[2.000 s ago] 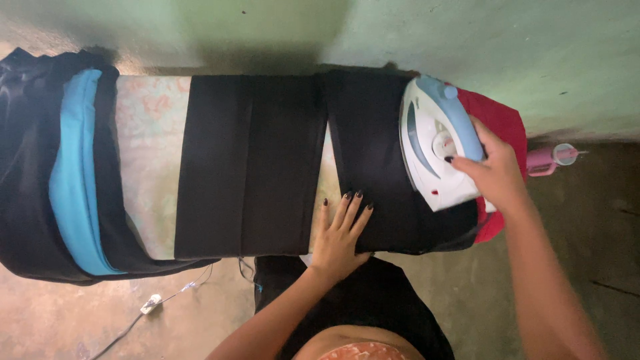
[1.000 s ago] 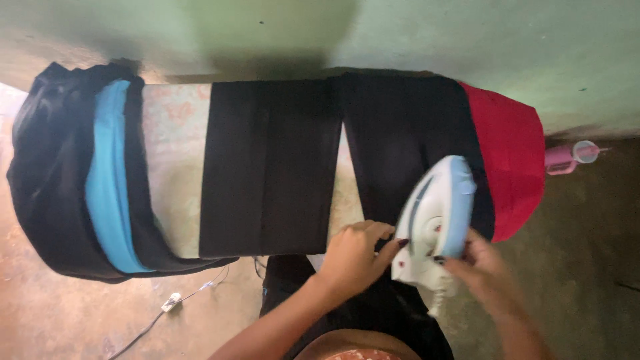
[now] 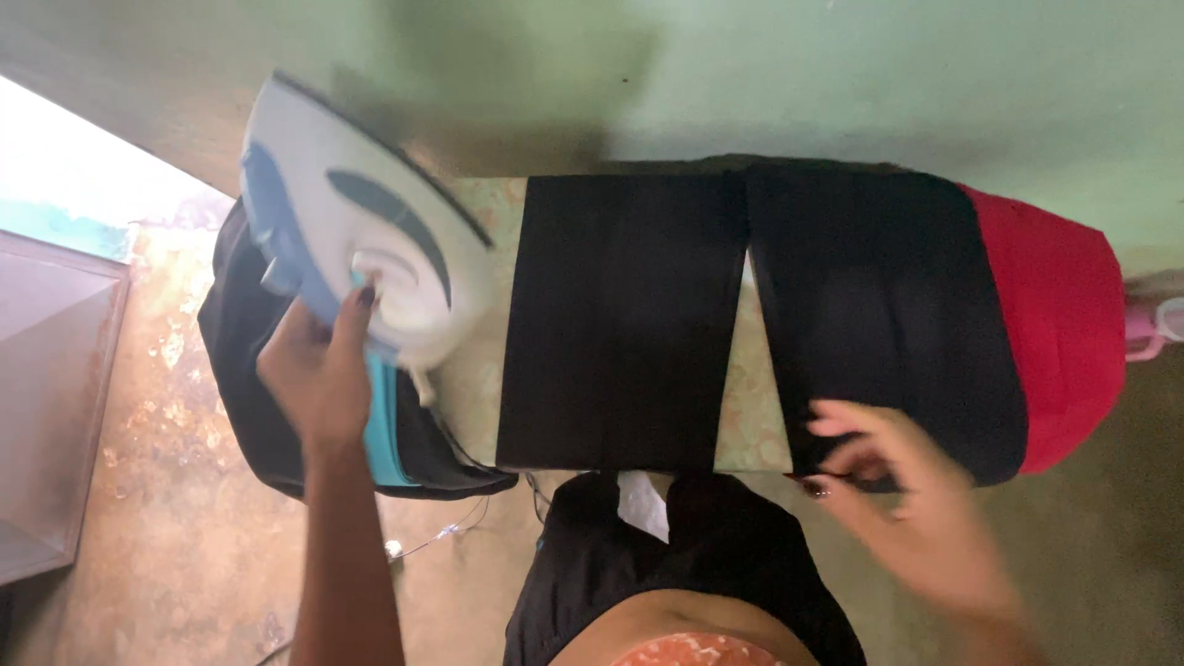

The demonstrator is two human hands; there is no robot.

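Observation:
A white and blue electric clothes iron (image 3: 398, 240) is held up over the left part of the ironing board by my left hand (image 3: 324, 370), its fingers wrapped round the handle and the thumb near the dial. Black trousers (image 3: 620, 324) lie flat across the patterned board cover (image 3: 758, 407), the two legs parting in a narrow wedge. My right hand (image 3: 897, 481), blurred, is at the near edge of the right leg, fingers bent; whether it pinches the cloth I cannot tell.
Red cloth (image 3: 1054, 333) covers the board's right end. Bunched black cloth with a blue band (image 3: 384, 425) is at the left. A pink cup (image 3: 1147, 328) stands beyond the right end. A green wall (image 3: 879, 83) runs behind, and a power cord (image 3: 425, 546) trails below.
The iron has passed from my right hand to my left and moved from the right trouser leg to the board's left side. My right hand has let go of it.

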